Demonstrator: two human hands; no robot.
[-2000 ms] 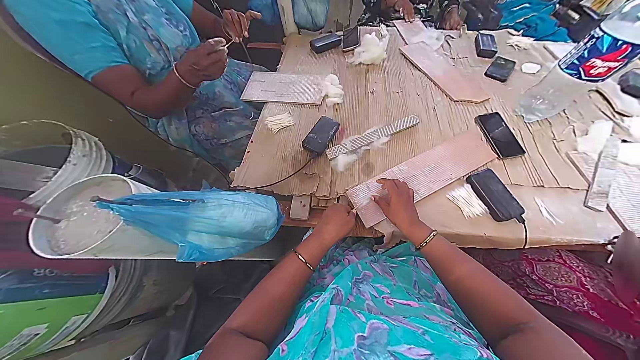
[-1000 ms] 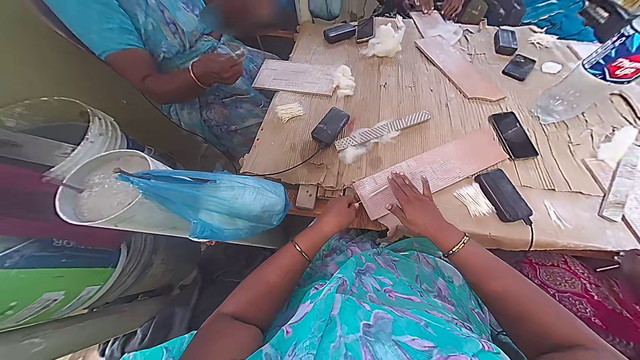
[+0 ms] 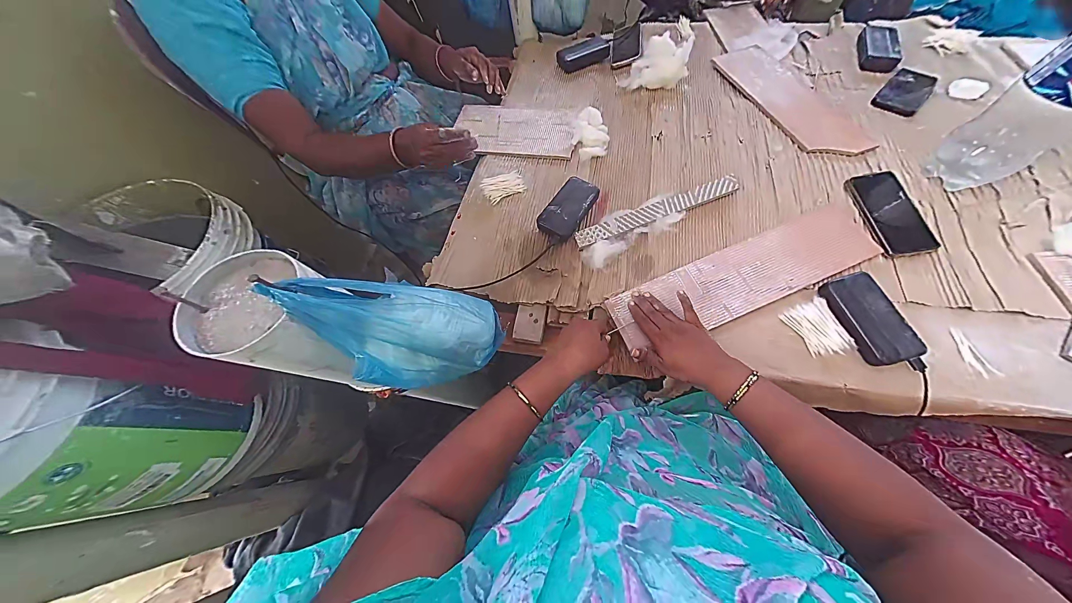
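A long pinkish board [image 3: 754, 268] with rows of fine pale strips on its near part lies slantwise on the corrugated cardboard table cover. My right hand [image 3: 674, 339] rests on the board's near left end with its fingers spread. At that end's left edge, my left hand [image 3: 584, 345] is closed on a thin stick-like thing, mostly hidden by the fingers. A bundle of thin pale sticks [image 3: 818, 327] lies just below the board, beside a black box with a cable [image 3: 871, 318]. Above the board is a patterned grey strip [image 3: 657, 211] with white cotton [image 3: 607, 251] around it.
A black smartphone [image 3: 892, 213] lies right of the board. Another black box [image 3: 569, 208] and a second pinkish board [image 3: 791, 99] are farther back. At left, a co-worker's hand [image 3: 435, 146] touches a smaller board [image 3: 519, 131]. A blue plastic bag [image 3: 402, 327] hangs by a white bucket [image 3: 239, 310].
The co-worker's hands, raised and close together two seconds ago, are now lower and apart, one at the smaller board. My hands remain at the near left end of the long board.
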